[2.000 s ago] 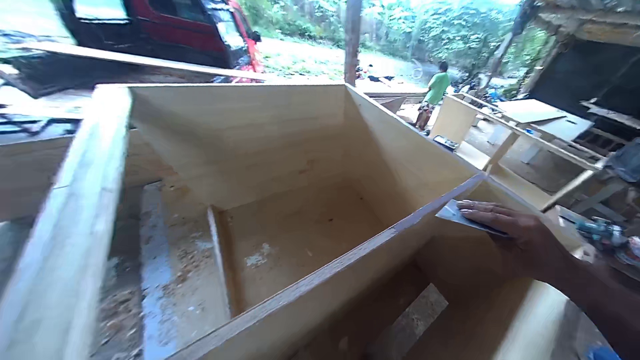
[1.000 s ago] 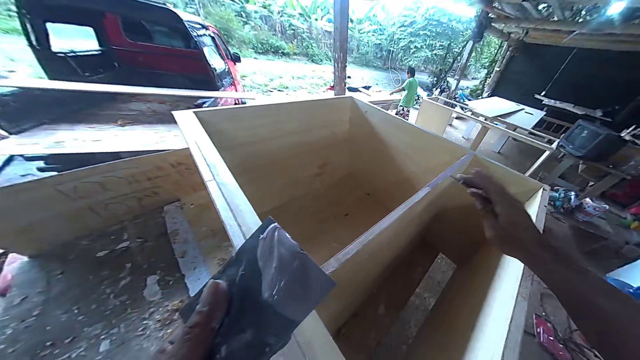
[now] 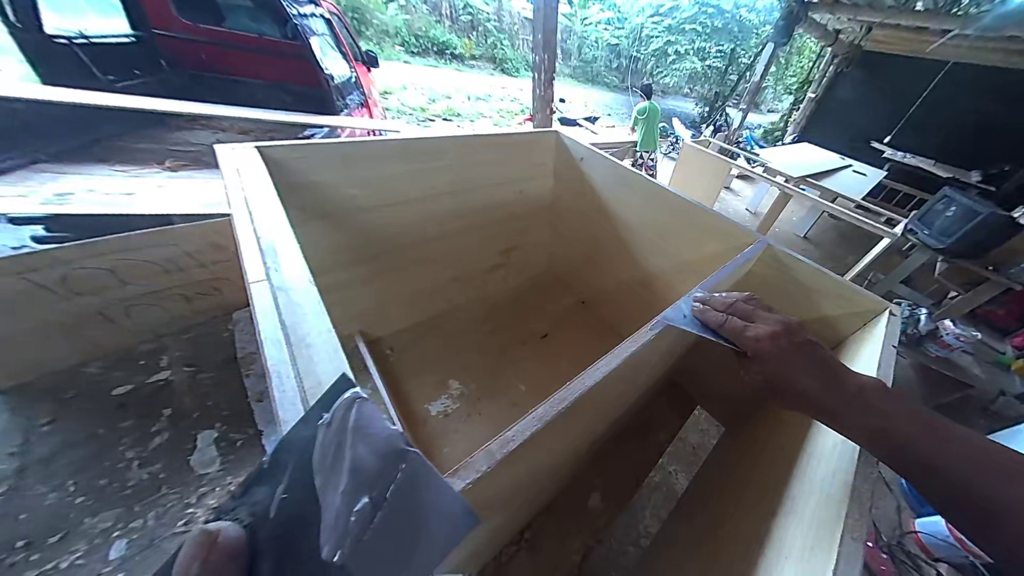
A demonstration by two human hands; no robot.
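A large open plywood cabinet carcass [image 3: 408, 172] lies before me, split by a divider panel [image 3: 552, 412] whose raw edge runs diagonally. My right hand [image 3: 744, 320] presses a thin flat blade [image 3: 694, 318], apparently a putty knife, on that edge near the far end. Pale filler coats the edge beyond the blade. At the lower left my left hand [image 3: 212, 548], mostly out of view with a thumb showing, holds a dark flat sheet [image 3: 384, 488] smeared with grey paste over the cabinet's near left corner.
Left of the cabinet are a marked plywood panel [image 3: 120, 296] and debris-strewn ground. A red vehicle [image 3: 240, 48] stands behind. A wooden post [image 3: 545, 64] rises at the back, and a person in a green shirt [image 3: 646, 124] stands beyond. Wooden frames and a dark bin [image 3: 960, 220] are at right.
My right hand, raised off the divider one second ago, now has the blade down on its edge. The dark sheet, unseen two seconds ago, is in view in my left hand.
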